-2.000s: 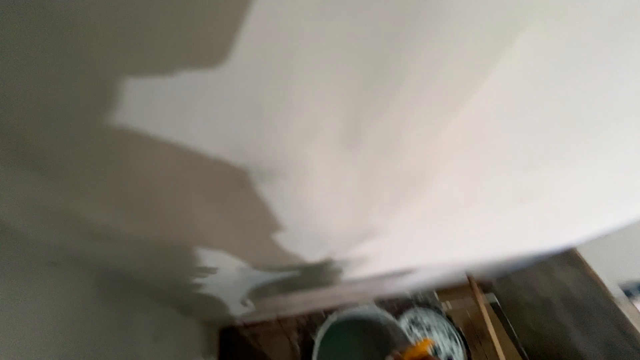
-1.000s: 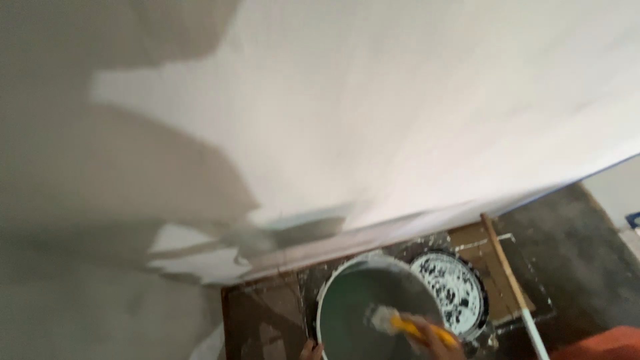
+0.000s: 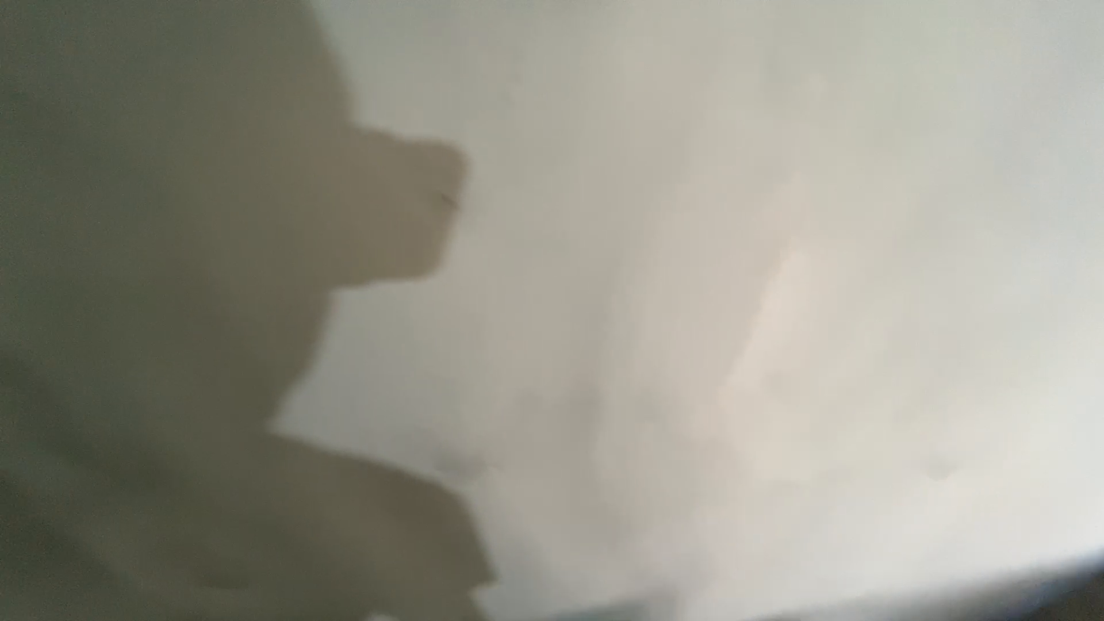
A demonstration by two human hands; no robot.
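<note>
A pale, smooth wall fills nearly the whole head view, softly blurred. On its left side lies a dark shadow with a blunt bulge at mid-height and a rounded part lower down. Neither my left hand nor my right hand is in the picture, so what they hold is hidden. The bucket and the brush are out of view.
Along the bottom right runs the lower edge of the wall, with a dark strip beneath it. A darker grey-green smudge shows on the wall at the bottom centre.
The view has swung up to the wall. A second ago it showed a hand with a yellow-handled brush over a bucket, and fingers at the rim; these have left the picture.
</note>
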